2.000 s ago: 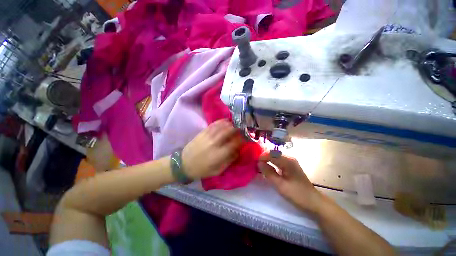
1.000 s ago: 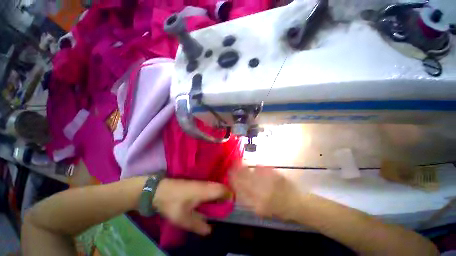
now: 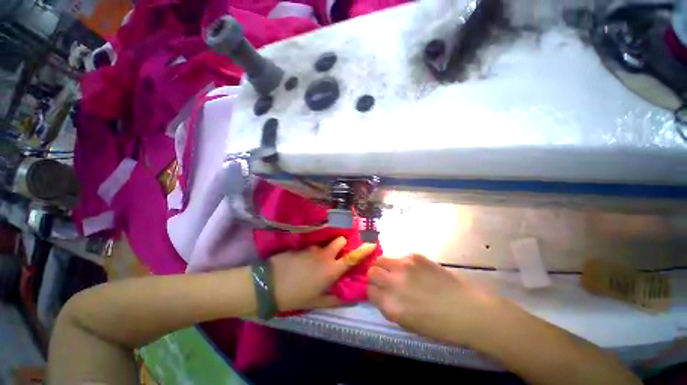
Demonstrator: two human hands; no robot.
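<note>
The magenta panel (image 3: 290, 214) lies under the needle area of the white sewing machine (image 3: 422, 98), glowing red near the lamp. The lilac panel (image 3: 215, 143) spreads to its left. My left hand (image 3: 312, 274) lies on the magenta cloth, fingers pointing to the presser foot (image 3: 369, 234), pressing it down. My right hand (image 3: 410, 289) has its fingers bent together at the cloth's right edge, just in front of the foot; the fingertips pinch that edge. The exact stitch point is hidden by the glare and the fingers.
A heap of magenta pieces (image 3: 143, 98) lies beyond and left of the machine. A small white patch (image 3: 531, 263) and a brown brush-like item (image 3: 629, 286) lie on the bed at right. A green patterned board (image 3: 184, 359) is at lower left.
My left hand has moved from the cloth's near edge up beside the presser foot. My right hand, blurred before, is now at the cloth edge. The camera view has shifted closer.
</note>
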